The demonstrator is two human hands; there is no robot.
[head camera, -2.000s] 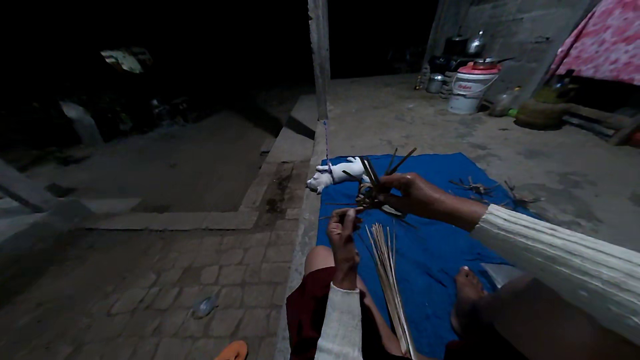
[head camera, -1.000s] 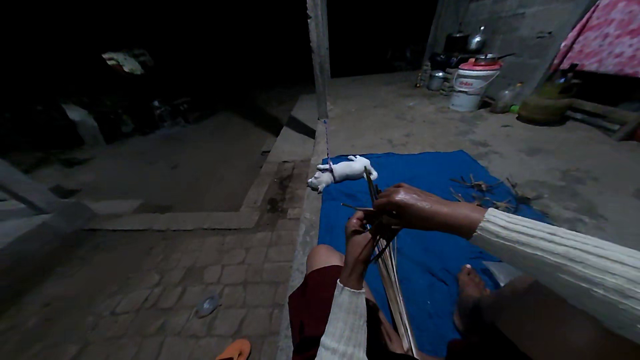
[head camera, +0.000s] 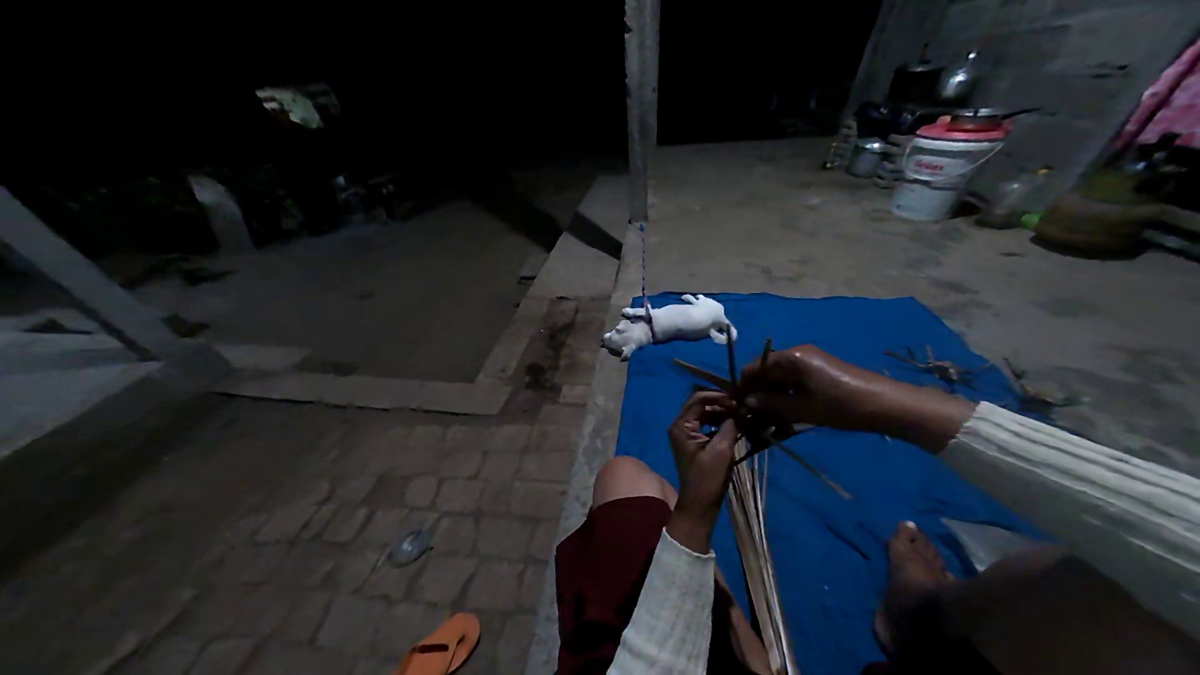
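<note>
My left hand (head camera: 705,450) and my right hand (head camera: 797,389) meet over a blue cloth (head camera: 825,328), their fingers closed on a small bundle of crossed thin strips (head camera: 708,375). Strip ends stick out above and to both sides of the fingers; where they cross is partly hidden. Below the hands a sheaf of long pale strips (head camera: 761,562) runs toward my lap. A white puppy (head camera: 689,321) lies on its side at the cloth's far left corner, with a thin cord (head camera: 644,262) running from its neck to a post.
Small piles of dark strips (head camera: 933,366) lie at the cloth's right edge. Behind are a white bucket with a red lid (head camera: 942,169), metal pots (head camera: 864,157) and a post (head camera: 642,112). An orange sandal (head camera: 445,645) lies on the lower brick paving. My bare foot (head camera: 914,562) rests on the cloth.
My hands were apart two seconds ago and have come together around the strips. The strips now spread in several directions above the fingers. The puppy's hind part, earlier behind my right hand, shows.
</note>
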